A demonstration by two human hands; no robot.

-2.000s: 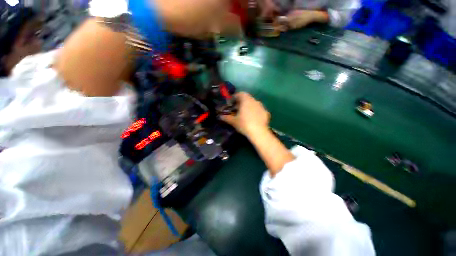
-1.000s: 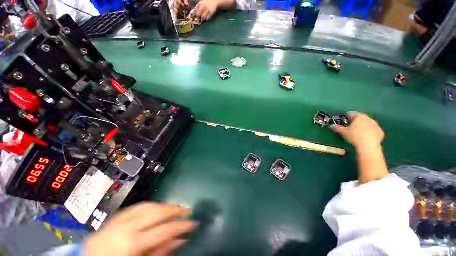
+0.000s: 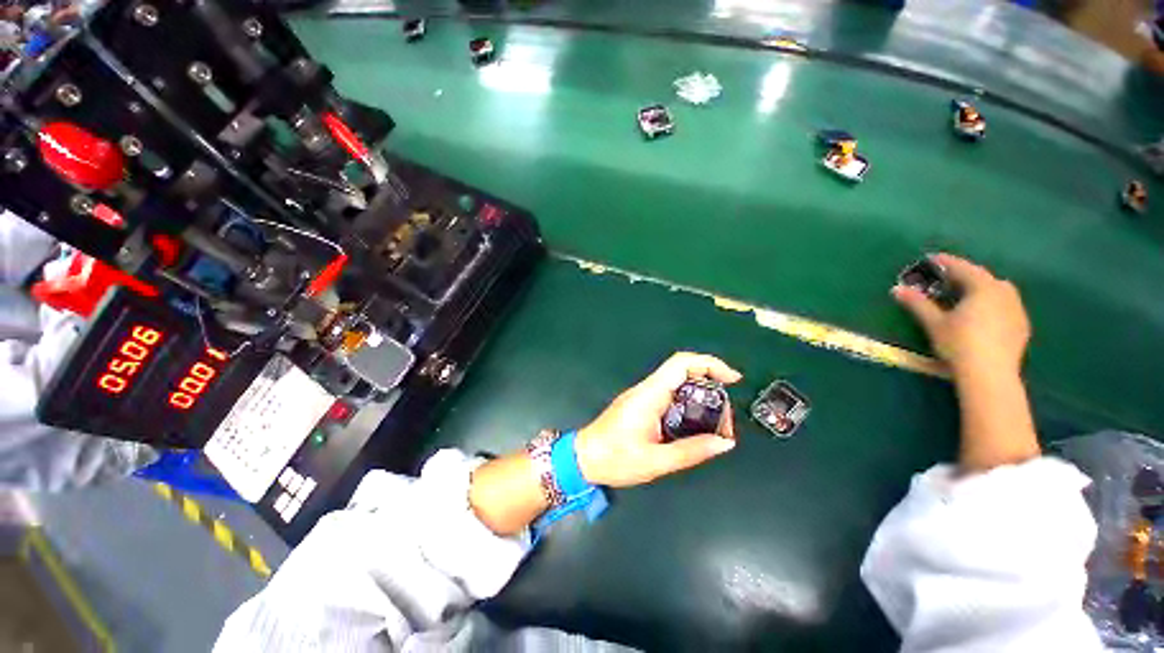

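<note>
My left hand [image 3: 645, 427] holds a watch housing [image 3: 698, 408] between thumb and fingers, its open side with the electronics facing up, above the bench. A second watch housing [image 3: 780, 408] lies open side up on the green bench just right of it. My right hand [image 3: 977, 319] is at the belt, thumb and fingers closed around a dark watch housing [image 3: 922, 278]; the fingers cover part of it. The black press fixture [image 3: 421, 262] stands at the left, with a grey rounded-square part [image 3: 379, 364] at its near station.
Several small watch parts lie on the green belt [image 3: 753, 217], beside a clear crumpled piece [image 3: 697, 88]. A worn yellowish strip [image 3: 843, 339] divides belt and bench. A clear blister tray [image 3: 1108, 491] is at the right edge. Red digits [image 3: 130, 360] show on the press.
My left hand has come in from the lower left and taken one of the two bench housings. My right hand stays at the belt housings. The view has shifted, so the press appears farther right.
</note>
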